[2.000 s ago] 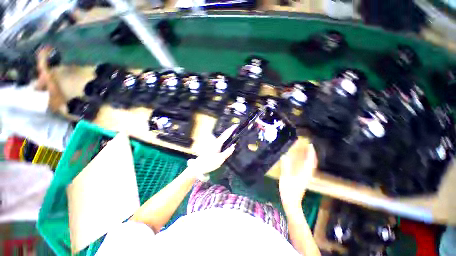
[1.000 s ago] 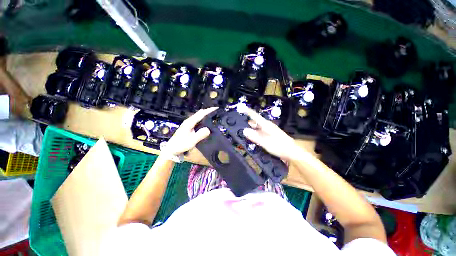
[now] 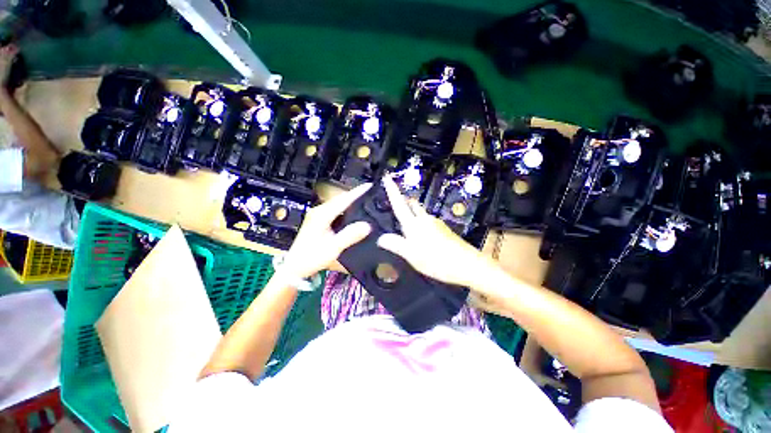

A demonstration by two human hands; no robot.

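A black housing (image 3: 410,296) with a matte outer face and a round hole is held at a slant close to my body. My left hand (image 3: 317,238) is on its upper left edge, fingers spread towards its top end. My right hand (image 3: 431,245) lies on its upper right side and hides part of it. Whether a second part sits under the matte face is hidden. Open housing sub-assemblies (image 3: 308,139) with silver-white discs and wires stand in a row just beyond my hands.
A green conveyor belt (image 3: 338,51) behind the bench carries spaced black units. More units (image 3: 626,178) are stacked at the right. A green crate (image 3: 89,279) with a cardboard sheet (image 3: 161,330) is at the lower left. A metal arm (image 3: 224,42) reaches over the belt. Another person's arm (image 3: 30,135) is at far left.
The glossy open side was facing up two seconds ago; now the matte face shows. One second ago a recessed strip lay along its right side; it no longer shows. Both hands now press nearer the top end.
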